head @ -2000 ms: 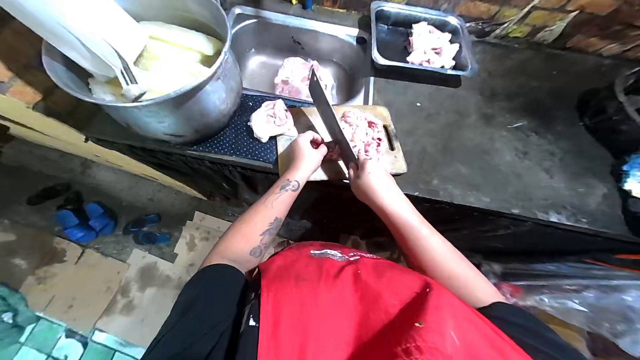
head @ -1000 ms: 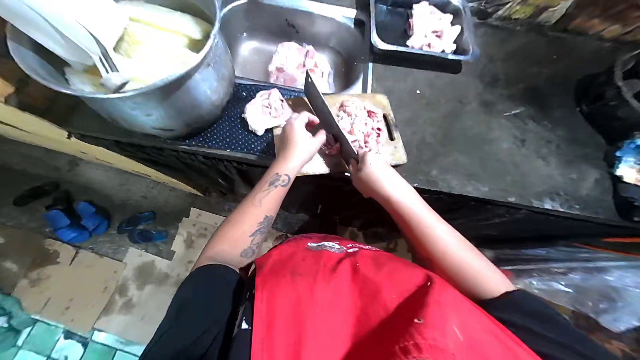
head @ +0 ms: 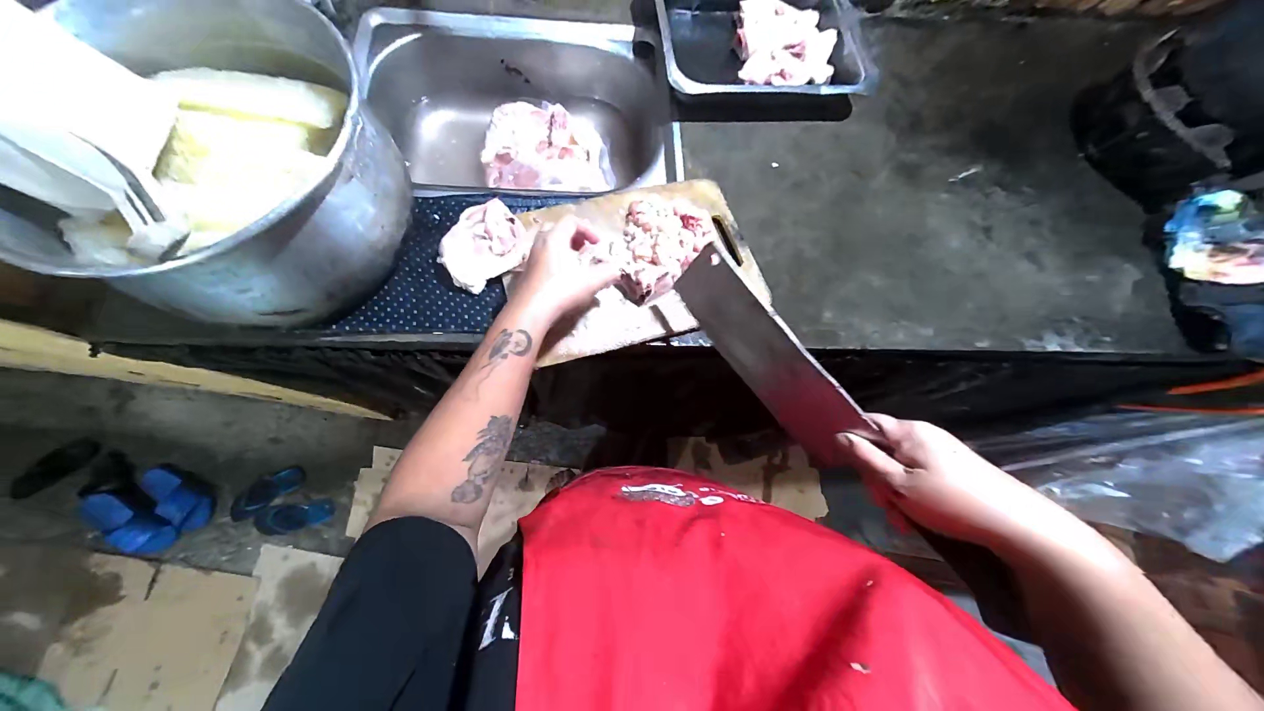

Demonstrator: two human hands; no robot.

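Chopped raw meat [head: 664,240] lies heaped on a wooden cutting board [head: 602,331] at the counter's edge. My left hand [head: 571,262] rests at the heap's left side, fingers bent at the meat; whether a piece is between them cannot be told. In my right hand [head: 913,469] is the handle of a large cleaver-like knife [head: 770,351], its broad blade pointing up and left, the tip beside the heap's right edge. A larger piece of raw meat [head: 483,244] sits left of my left hand, on a dotted dark cloth [head: 420,281] beside the board.
A big metal pot [head: 370,212] with pale yellow contents and a utensil stands at the left. Behind the board, a steel basin [head: 637,109] holds raw meat; a smaller tray [head: 676,59] of meat pieces is farther right. A dark container [head: 1126,128] stands at the far right.
My right hand has drawn the knife down and to the right, away from the middle of the board. My left hand remains at the left side of the chopped meat.
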